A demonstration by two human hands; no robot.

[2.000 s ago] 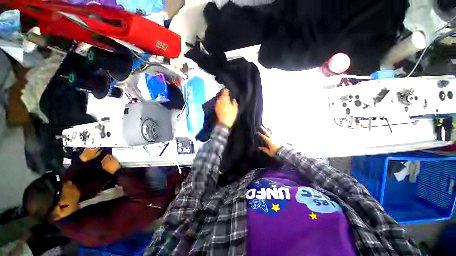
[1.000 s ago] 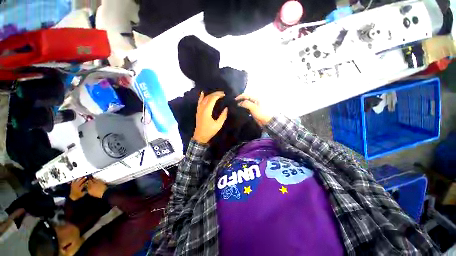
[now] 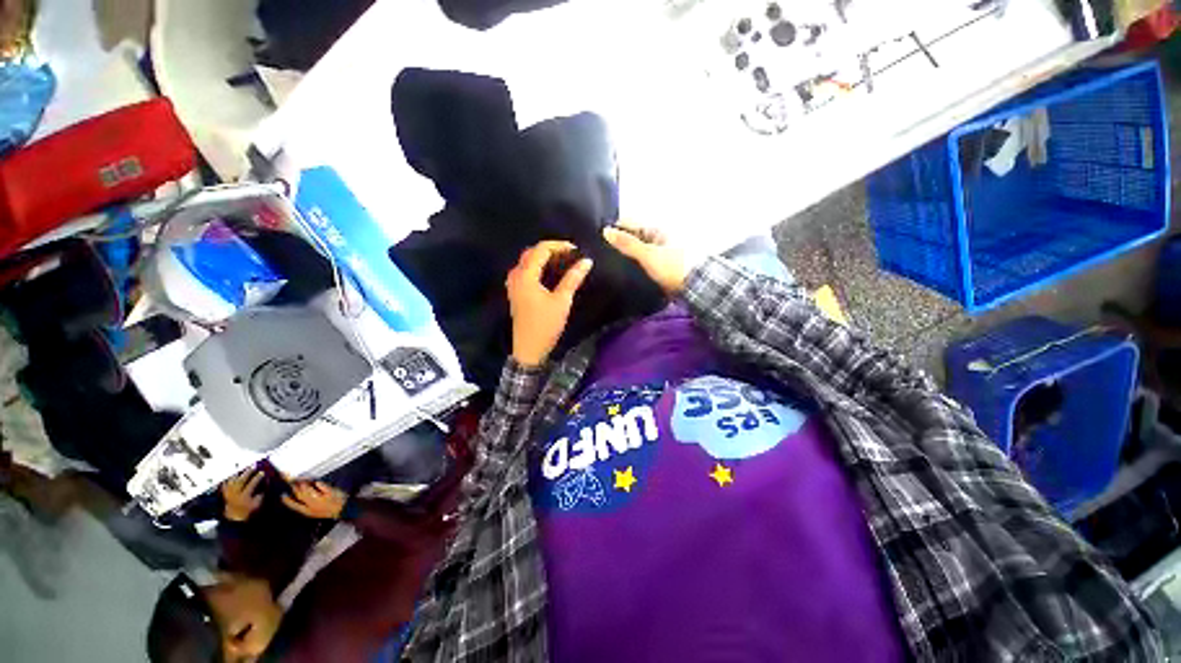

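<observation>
A black garment (image 3: 518,181) lies over the white table's front edge and reaches down toward my lap. Two rounded black lobes of it spread on the table beyond my hands. My left hand (image 3: 541,301) is on the garment at the left, thumb and fingertips close together, pinching the black cloth. My right hand (image 3: 652,259) is just to its right, with its fingertips pinching the same cloth. The edge or seam between the fingertips is black on black and cannot be made out.
A white sewing machine (image 3: 803,65) stands at the upper right. A neighbouring machine with a grey vented cover (image 3: 285,378) is at the left, beside a person in maroon (image 3: 376,570). A red case (image 3: 91,168) lies at back left. Blue crates (image 3: 965,246) stand on the floor at right.
My view has turned and shifted. My hands have moved from lying apart on the long garment to close together at its near part. The far lobes now lie spread wider.
</observation>
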